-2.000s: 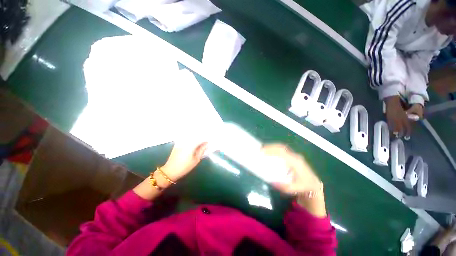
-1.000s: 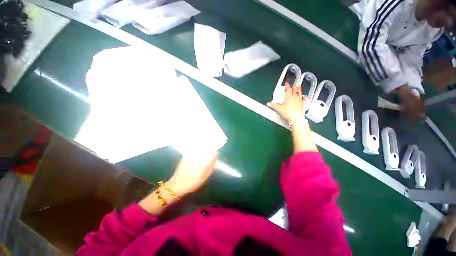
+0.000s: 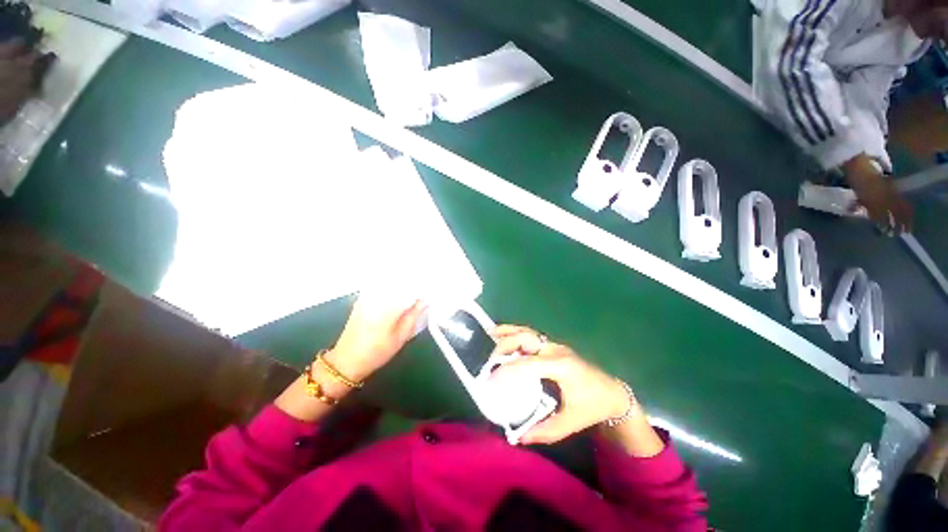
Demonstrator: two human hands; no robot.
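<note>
My right hand (image 3: 556,387) holds a white fan unit (image 3: 480,364) by its base, low over the bench. Its oval loop points up and left toward the stack of bags. My left hand (image 3: 379,327) is at the lower right edge of the glaring white stack of bags (image 3: 301,208), its fingers on the bag edge beside the loop's top. Glare hides the fingertips and the single bag's outline. Several more fan units stand on the belt, one of them here (image 3: 700,210).
The white guide rail (image 3: 541,220) separates the bench from the green conveyor belt (image 3: 582,73). Bagged units (image 3: 489,83) lie on the belt. A person's sleeve (image 3: 821,83) is across the belt. An open carton (image 3: 156,384) is below left; a small white part (image 3: 865,470) lies at right.
My right hand has come back from the belt with a fan unit. The line of units there has one fewer, and the belt items have shifted up and left. A neighbour's hand shows at upper left.
</note>
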